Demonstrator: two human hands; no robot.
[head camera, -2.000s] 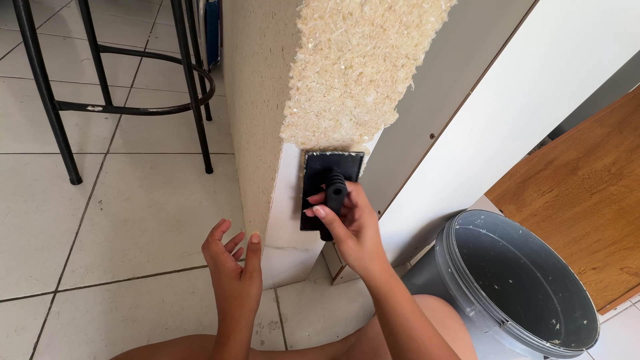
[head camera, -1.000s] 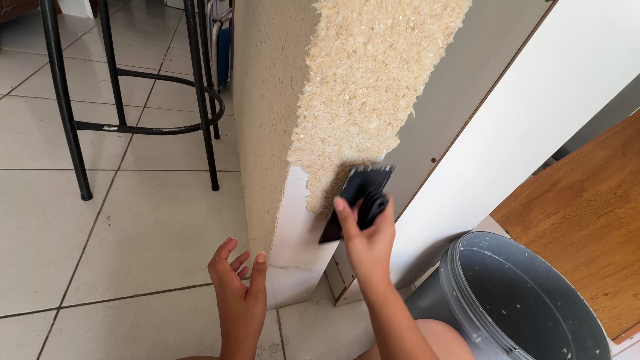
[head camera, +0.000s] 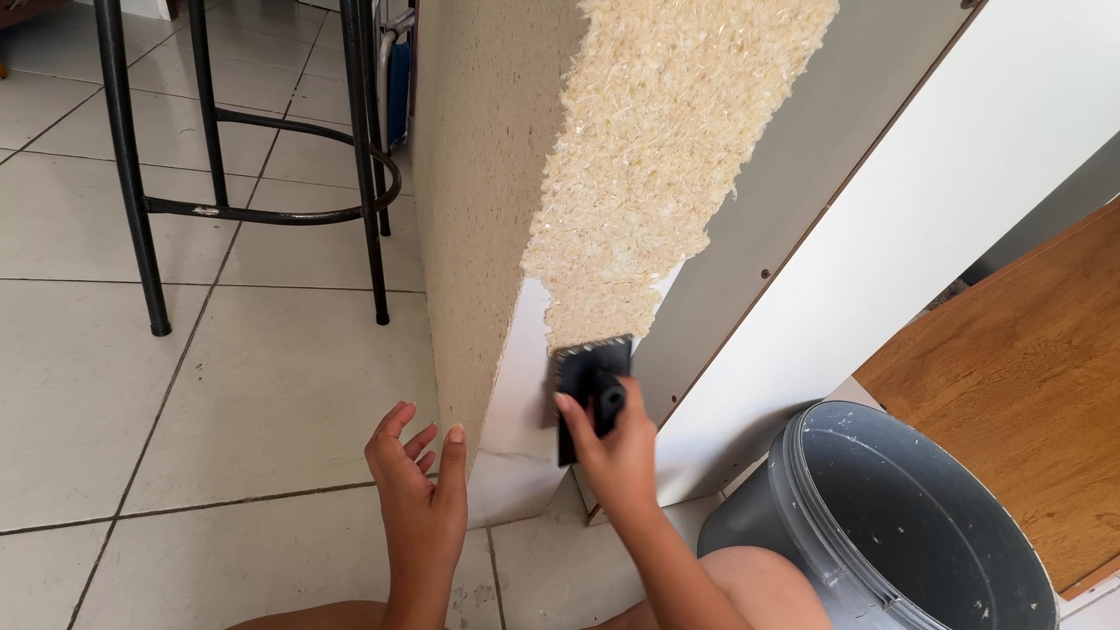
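Note:
My right hand (head camera: 617, 446) grips the handle of a black plastering float (head camera: 582, 389), whose flat plate lies against the narrow wall end at the lower edge of a cream, fibrous coating (head camera: 674, 131). Bits of the coating cling to the float's top edge. Below and left of the coating, smooth white surface (head camera: 521, 385) shows. My left hand (head camera: 420, 481) holds nothing; its fingers are apart and slightly curled, near the wall's lower left corner. The wall's left side (head camera: 481, 175) has a beige, speckled finish.
A large grey bucket (head camera: 787, 472) stands at the lower right beside my knee. Right of the wall end are a grey panel and a white cabinet panel (head camera: 884, 236), with a wood-grain board (head camera: 1006, 376) beyond. A black metal stool (head camera: 131, 184) stands on the tiled floor at the left.
The coating now reaches lower on the wall end, over part of what was white surface. The float, tilted off to the right a second ago, is more upright and against the coating's lower edge.

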